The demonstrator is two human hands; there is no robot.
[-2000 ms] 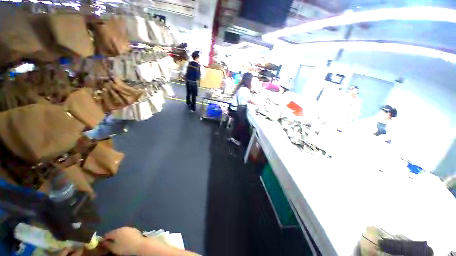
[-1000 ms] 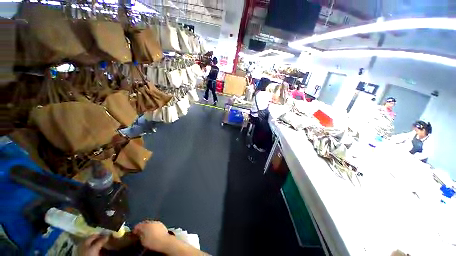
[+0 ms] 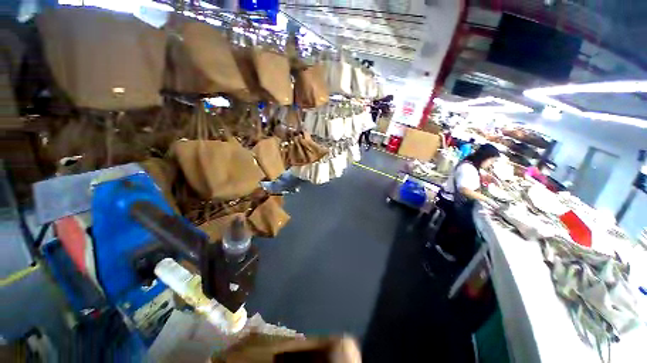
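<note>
A brown bag body (image 3: 284,350), open with a dark inside, is cut off by the bottom edge and blurred at its right end. The blue machine (image 3: 117,230) stands at left. Its dark press head (image 3: 230,273) with a grey cylinder is above the tip of the white, yellowish-taped lower arm (image 3: 188,286). The bag body is below and to the right of that tip, with a visible gap. Pale sheets (image 3: 170,339) lie under the lower arm. Neither my left hand nor my right hand can be made out; any hold on the bag is hidden below the picture.
Brown bags (image 3: 213,169) and off-white bags (image 3: 333,127) hang on racks behind the machine. A grey board (image 3: 64,197) is at left. A seated person (image 3: 468,181) works at a long white table (image 3: 507,283) at right, near a blue bin (image 3: 411,191). Dark floor lies between.
The view has turned left, so the machine shows farther right and higher. Both hands, earlier at the lower arm with the brown piece, have left view. The brown piece is now away from the arm tip.
</note>
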